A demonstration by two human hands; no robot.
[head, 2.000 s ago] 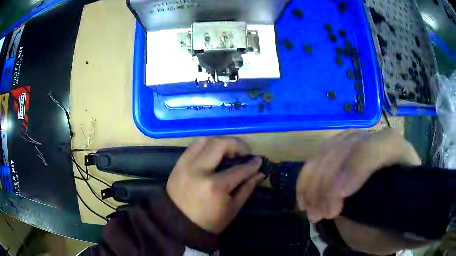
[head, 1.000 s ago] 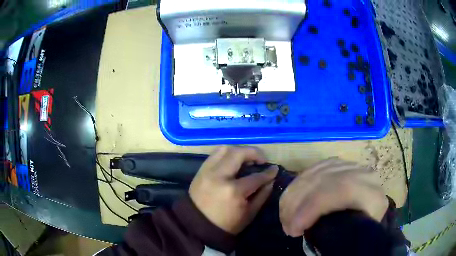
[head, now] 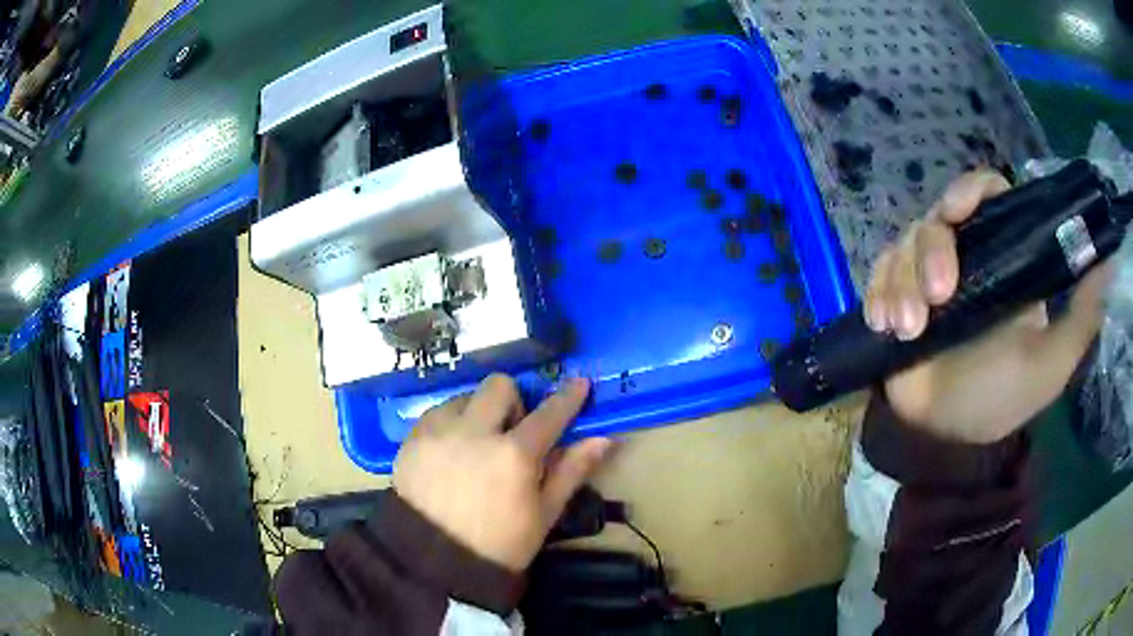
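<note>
My left hand reaches over the front edge of the blue tray, its fingertips at small dark parts near the rim. Its thumb and index finger are apart; whether something tiny is between the fingers cannot be told. My right hand grips the black electric screwdriver, raised right of the tray and tilted, thick end up right. Black headband strips lie on the tan board below, partly hidden by my left hand and sleeve. Small round black caps are scattered in the tray.
The grey-white screw feeder stands in the tray's left part. A grey dotted sheet with black parts lies at the upper right. A crumpled clear bag is at the right edge. A black printed carton sheet lies left, with dark strips beyond it.
The view has turned and shifted. My left hand has left the strips for the tray's front edge. My right hand has lifted the screwdriver away from the strips to the right.
</note>
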